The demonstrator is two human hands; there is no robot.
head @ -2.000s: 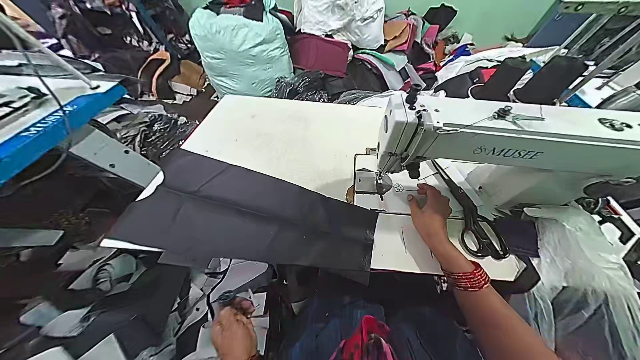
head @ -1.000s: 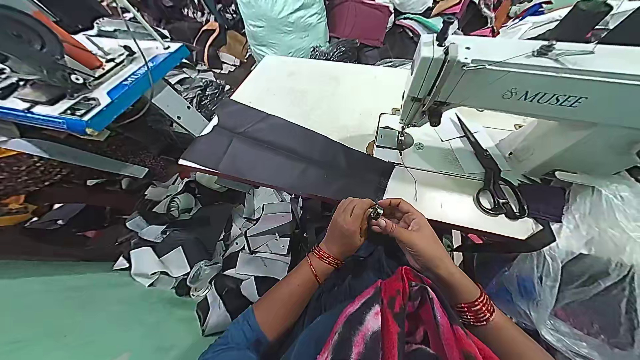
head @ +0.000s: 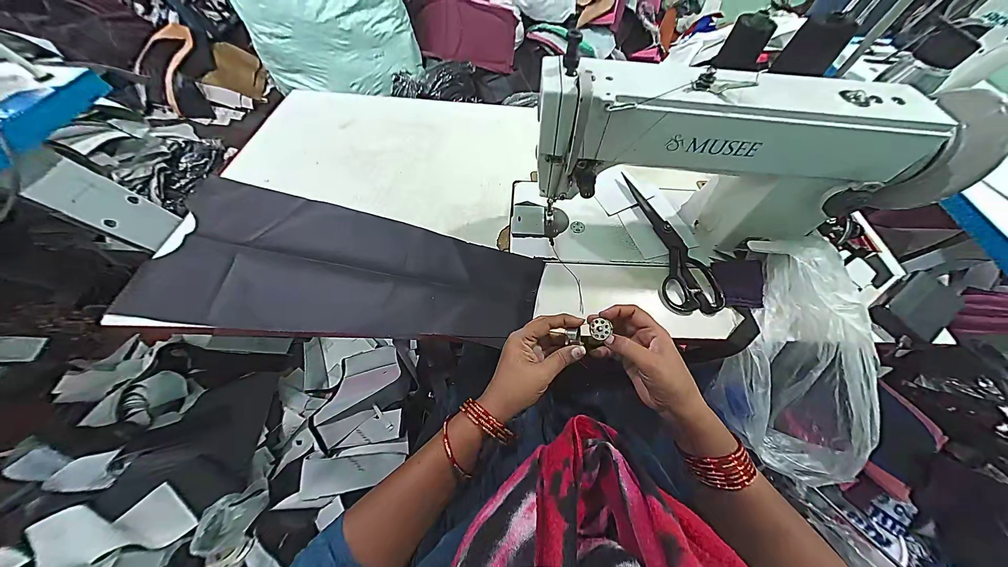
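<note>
Both hands meet just in front of the sewing table's edge. My left hand (head: 529, 364) holds a small metal bobbin case (head: 572, 337) between thumb and fingers. Right beside it, a metal bobbin with holes in its face (head: 600, 329) is pinched in my right hand (head: 652, 364). A thread (head: 580, 285) runs from the needle area of the white Musee sewing machine (head: 748, 130) down toward my fingers. Dark fabric (head: 346, 264) lies across the left of the white table (head: 394, 150), its right end near the needle plate. Black-handled scissors (head: 687, 279) lie on the table.
White paper pieces (head: 647, 224) lie beneath the machine arm. A clear plastic bag (head: 811, 370) hangs at the table's right end. Fabric scraps (head: 354, 425) cover the area below left. A pale green sack (head: 335, 43) and black thread cones (head: 811, 43) are behind.
From the needle plate, my right hand has come to the table's front edge, and my left hand has come up from the lower left. Both have since stayed together there at the small metal parts.
</note>
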